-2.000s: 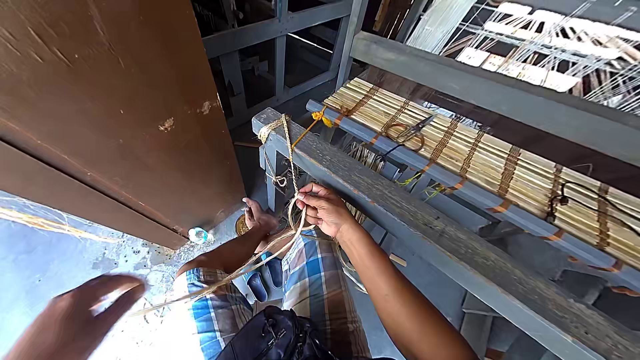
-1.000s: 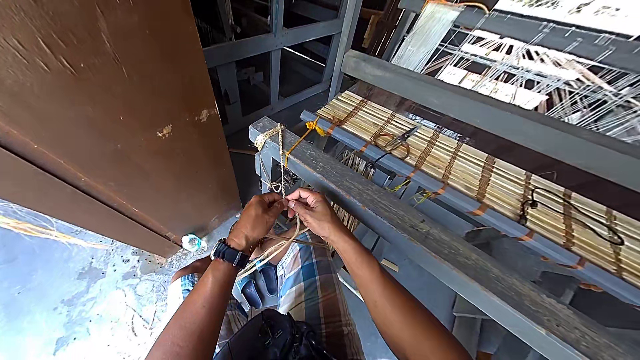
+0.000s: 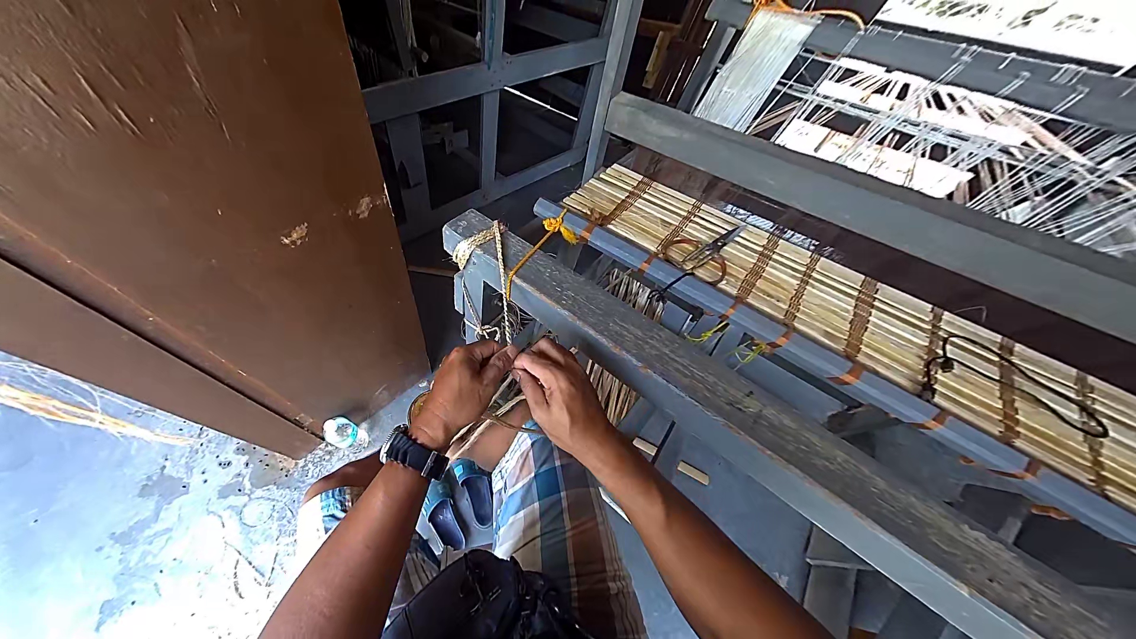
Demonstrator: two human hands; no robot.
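A braided cord of pale plant fibre [image 3: 503,275] is looped round the end of a grey wooden beam [image 3: 568,293] and hangs down to my hands. My left hand [image 3: 463,386], with a dark watch at the wrist, pinches the lower end of the braid between thumb and finger. Close against it, my right hand [image 3: 557,390] grips the strands with its fingertips. Loose fibre strands [image 3: 484,424] trail below and behind my hands. A yellow cord [image 3: 557,228] is knotted beside the beam's end, tied toward the loom's grey bar.
A loom carries a woven mat of pale slats [image 3: 799,302], with scissors [image 3: 701,257] and a black cord [image 3: 1021,382] lying on it. At the left stands a brown panel [image 3: 195,177]. A clear plastic item [image 3: 341,432] and blue slippers [image 3: 461,501] are on the floor.
My left hand was away at the lower left two seconds ago, and has come in beside my right hand at the braid. Both have stayed together there since the middle frame.
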